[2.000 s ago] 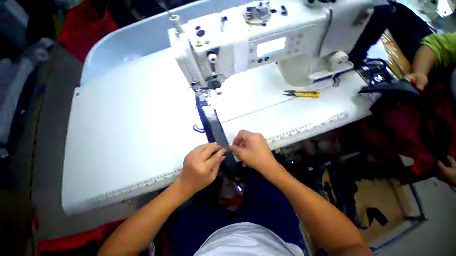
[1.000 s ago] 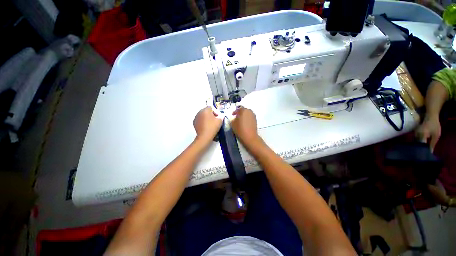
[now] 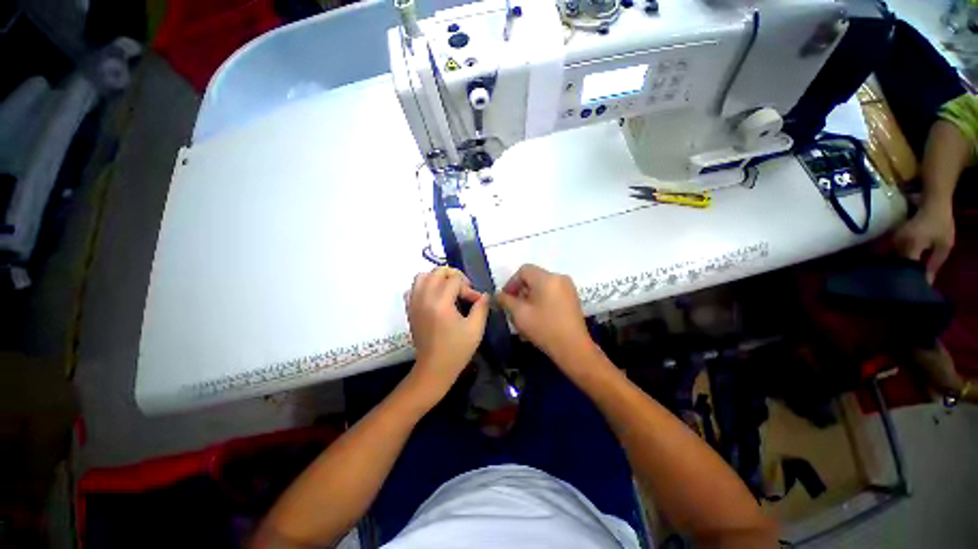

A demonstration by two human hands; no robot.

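A long dark strap piece [image 3: 469, 249] runs from the needle area of the white sewing machine [image 3: 686, 80] over the table's front edge towards my lap. A narrower band lies along it. My left hand [image 3: 446, 322] grips the strap's left side near the table edge. My right hand [image 3: 545, 311] pinches its right side, fingertips almost touching the left ones. The fingers hide part of the strap. The presser foot [image 3: 450, 182] is at the strap's upper end. Yellow-handled thread snips [image 3: 671, 197] lie right of the needle.
The white machine table [image 3: 268, 247] has a printed ruler along its front edge and a pale blue rim behind. A small control box [image 3: 840, 172] with a black cable is at the right. Another person's hand [image 3: 925, 238] holds dark material there. Black strips hang below right.
Since one second ago, both hands have moved from beside the presser foot down the strap to the table's front edge. The camera view has shifted.
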